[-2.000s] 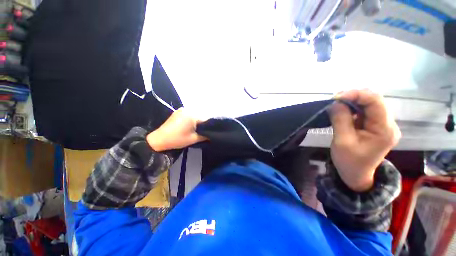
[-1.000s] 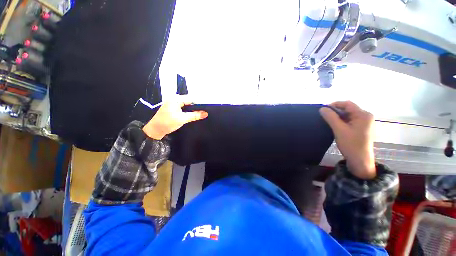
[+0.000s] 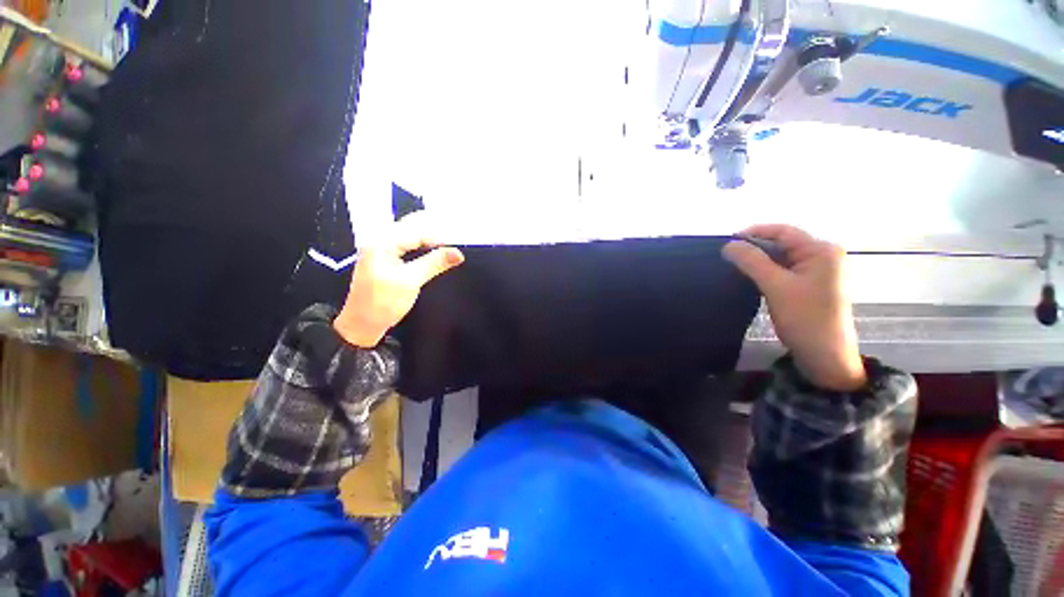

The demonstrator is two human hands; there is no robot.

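Note:
A black cloth piece (image 3: 583, 309) is stretched between my hands along the front of the white table, its upper edge nearly straight and its lower part hanging over the table's front edge. My left hand (image 3: 391, 280) grips its left end, thumb on top. My right hand (image 3: 803, 286) pinches its upper right corner; a small dark bit shows in the fingers. A large black garment panel (image 3: 222, 175) lies to the left, with a thin white line near my left hand. The white sewing machine head (image 3: 910, 88) is above right, its needle area away from the cloth.
A dark knob (image 3: 1047, 306) hangs on a thin rod at the right. A red basket (image 3: 939, 490) holds a white one (image 3: 1033, 525) at lower right. Cardboard (image 3: 193, 437) is at lower left. A cluttered tray (image 3: 47, 257) with small items sits at the far left.
The black piece, slack and folded with a pale edge showing two seconds ago, is now unfolded flat and taut between both hands. My left thumb now lies on top of it.

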